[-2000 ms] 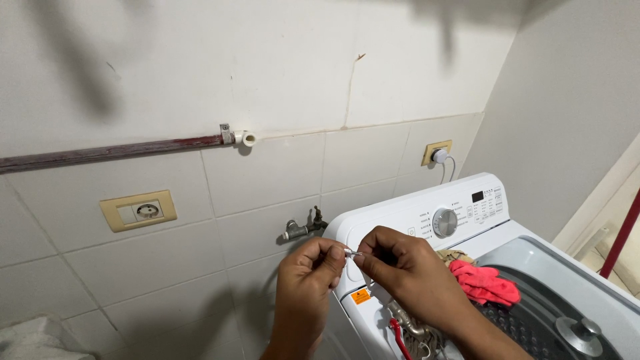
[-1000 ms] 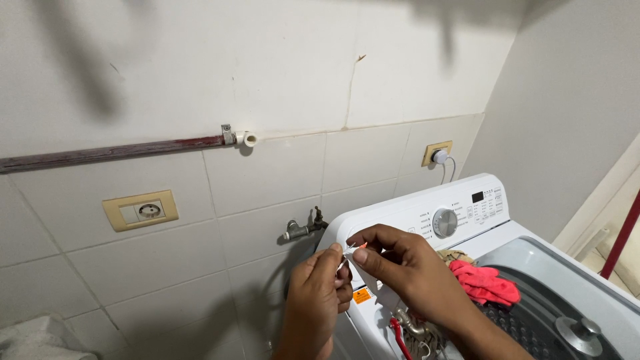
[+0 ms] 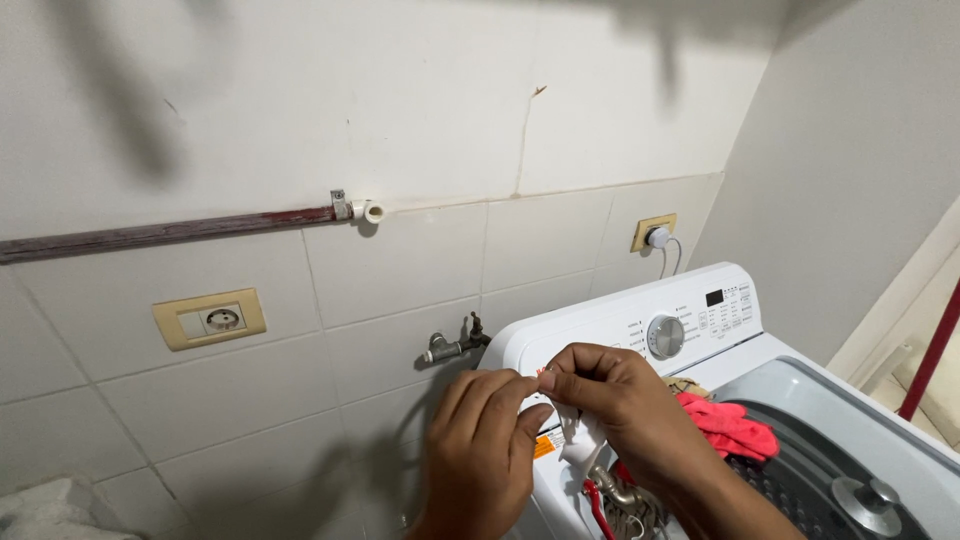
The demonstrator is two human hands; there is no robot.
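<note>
My left hand [image 3: 480, 442] and my right hand [image 3: 619, 401] meet at the fingertips in front of the washing machine's control panel [image 3: 600, 322]. Between them is a small object, mostly covered by the fingers and too small to name. A crumpled white piece of thin material [image 3: 581, 442] hangs under my right hand; whether the fingers hold it I cannot tell. Below it, on the machine's edge, lie metal pipe fittings [image 3: 619, 491] and a red-handled tool [image 3: 596, 510]. A metal tap [image 3: 454, 346] comes out of the tiled wall just left of the machine.
A dark red pipe [image 3: 172, 234] runs along the wall to a white elbow fitting [image 3: 373, 212]. Two wall sockets flank it, one bare [image 3: 210, 319], one with a plug [image 3: 658, 237]. Pink-red gloves or cloth [image 3: 731, 427] lie by the open washer tub [image 3: 795, 450]. A red pole [image 3: 930, 352] stands at the right.
My left hand's fingers have shifted and now reach across toward my right fingertips. The crumpled white material now shows under my right hand.
</note>
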